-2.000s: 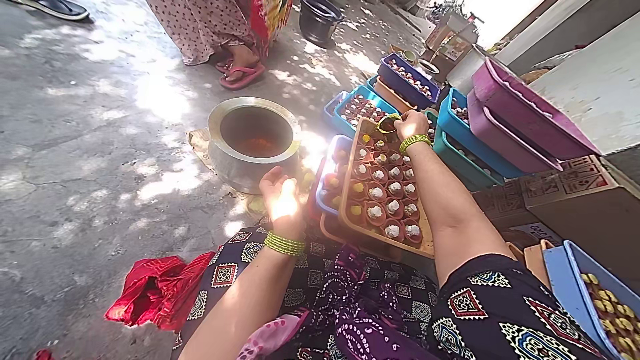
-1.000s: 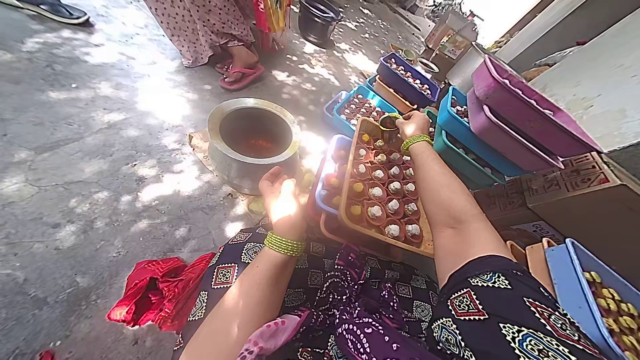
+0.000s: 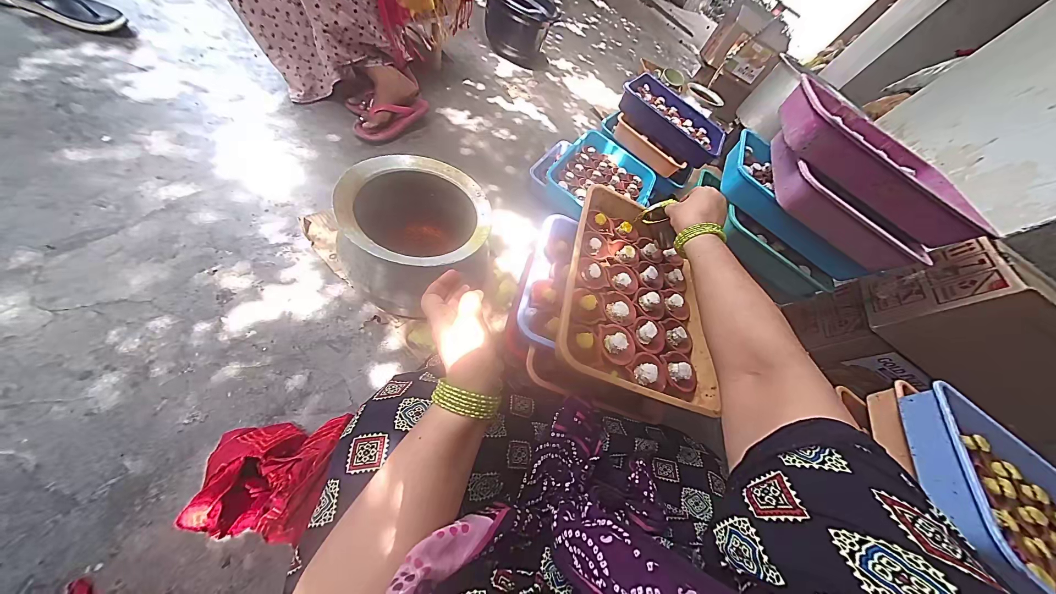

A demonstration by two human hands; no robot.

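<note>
An orange plastic tray point(image 3: 708, 396) in front of me holds rows of small reddish-brown cups topped with white or yellow lumps. At its far right corner, my right hand point(image 3: 697, 210) grips a small green-rimmed round cup or ladle point(image 3: 657, 212), tilted over the cups; its exact kind is unclear. My left hand point(image 3: 464, 322), palm up and sunlit, is between the tray and a wide-rimmed metal pot point(image 3: 412, 285); nothing shows in it. The pot stands on the ground with reddish matter deep inside. A light blue tray point(image 3: 532, 318) lies under the orange tray's left side.
Several more trays are stacked beyond, among them a dark blue tray point(image 3: 672, 124) and a pink tray point(image 3: 874, 165). Cardboard boxes point(image 3: 949, 305) stand at right, near a blue tray point(image 3: 949, 462) of yellowish pieces. Red cloth point(image 3: 264, 478) lies at left. A person's sandalled foot point(image 3: 389, 115) is beyond the pot.
</note>
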